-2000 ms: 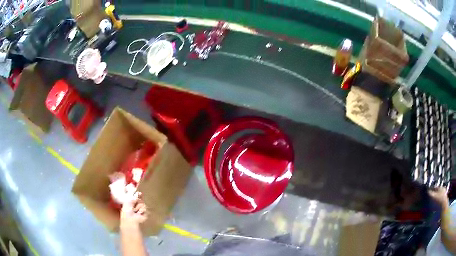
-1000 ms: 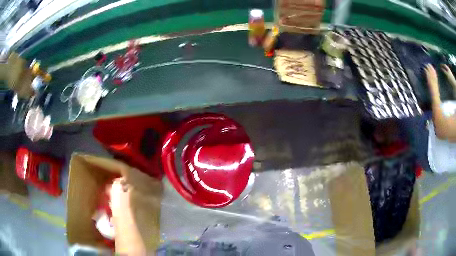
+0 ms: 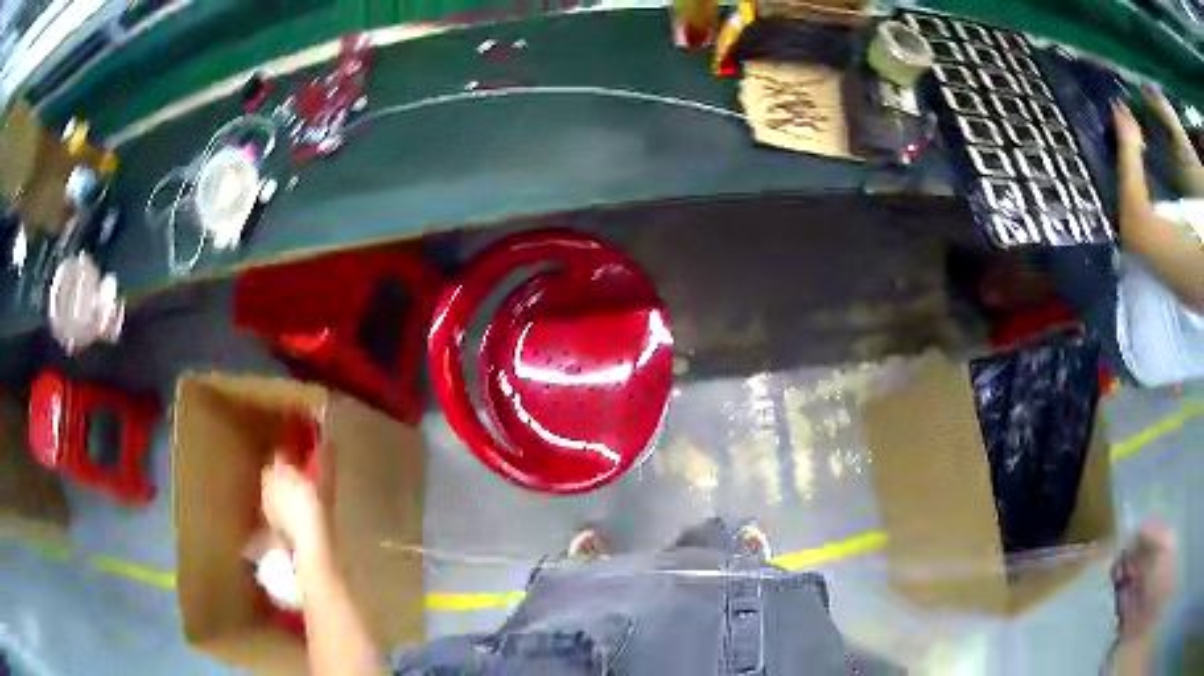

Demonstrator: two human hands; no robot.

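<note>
A thin pale cord [image 3: 660,571] runs nearly level across the picture, in front of my legs. It spans from the open carton on the left to my right hand. My left hand [image 3: 288,502] is inside that carton [image 3: 376,528], closed and blurred, beside a white piece [image 3: 277,576] and something red. The cord fades before it reaches my left fingers. My right hand [image 3: 1143,574] is low at the right edge, blurred and closed at the cord's right end.
A red round chair [image 3: 581,363] stands ahead, beside red stools [image 3: 337,317]. A carton with a black bag [image 3: 1036,442] stands at the right. The green bench [image 3: 528,159] holds fans, red-wired parts, cardboard and a component tray [image 3: 1017,132]. Another person's arms [image 3: 1149,198] are at the right.
The view has turned right and tilted down. My left hand has gone down into the carton. My right hand has come into view at the right, and the cord now spans the picture.
</note>
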